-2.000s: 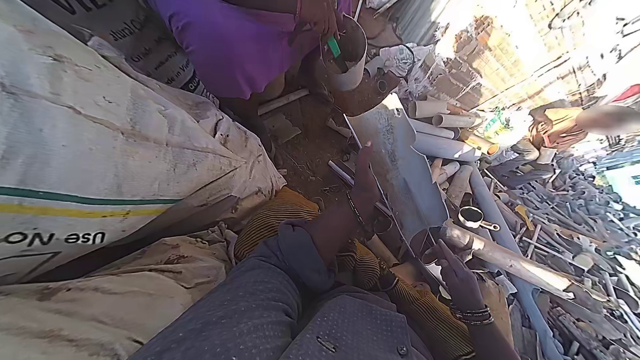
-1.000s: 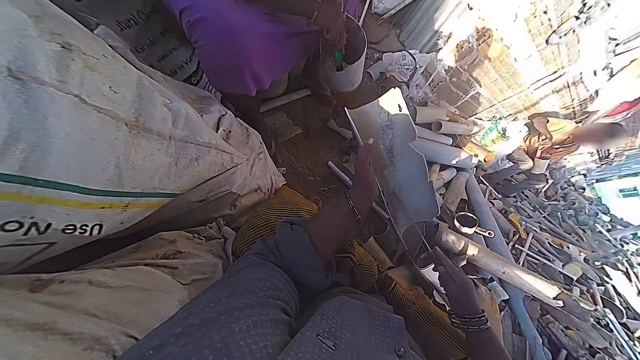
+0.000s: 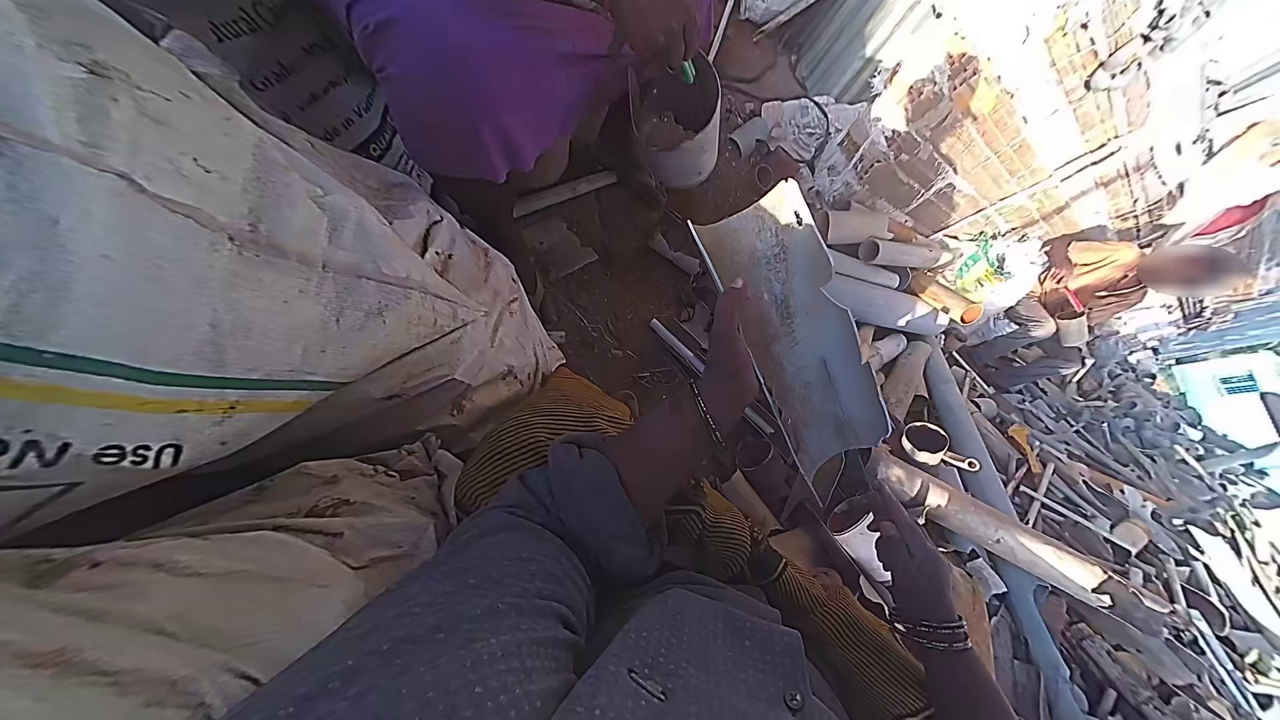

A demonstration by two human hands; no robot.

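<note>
A curved grey plastic sheet (image 3: 810,340), like a split pipe, slants across the middle with its long edge towards me. My left hand (image 3: 730,355) grips that near edge, thumb up, most fingers hidden. At the sheet's lower end is my right hand (image 3: 905,555), with bent fingers beside a jagged white piece (image 3: 862,540); whether it holds this piece or a thin tool is unclear. A thin, straight metal-looking strip (image 3: 680,345) lies below the sheet, partly behind my left wrist.
Large woven sacks (image 3: 230,260) fill the left. At the top, a person in purple cloth (image 3: 470,80) has a hand at a wide pipe section (image 3: 690,150). Cut plastic pipes (image 3: 880,300), a small pan-like ring with a handle (image 3: 925,443) and piled scrap lie right; another person (image 3: 1095,280) sits beyond.
A jagged white piece now shows beside my right hand, where none was plain two seconds ago. My left hand stays at the sheet's edge. The other person's hand has shifted at the wide pipe section.
</note>
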